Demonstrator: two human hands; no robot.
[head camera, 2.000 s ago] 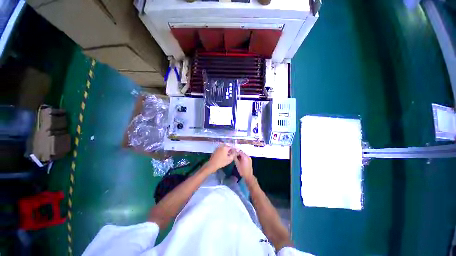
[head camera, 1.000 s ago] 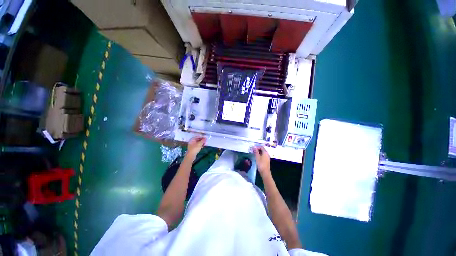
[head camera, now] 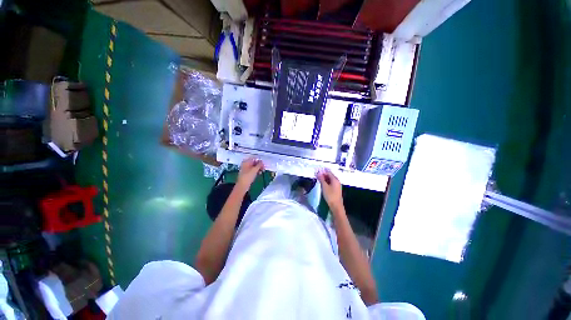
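A black product box with a white label lies in clear shrink film on the bar sealer, its far end over the conveyor rollers. The film's loose corners stick out past the far end. My left hand and my right hand are at the sealer's near edge, spread apart. Between them a clear film strip runs along the edge, with its ends at my fingertips. The fingers are small and partly blurred.
Rust-red heat curtain flaps hang beyond the rollers. A control box stands right of the bed. A scrap carton of clear film is at the left. A white stack lies on the green bench beside a metal post.
My hands were together at the near edge, then moved apart along it. The view has shifted, and the box still lies on the sealer.
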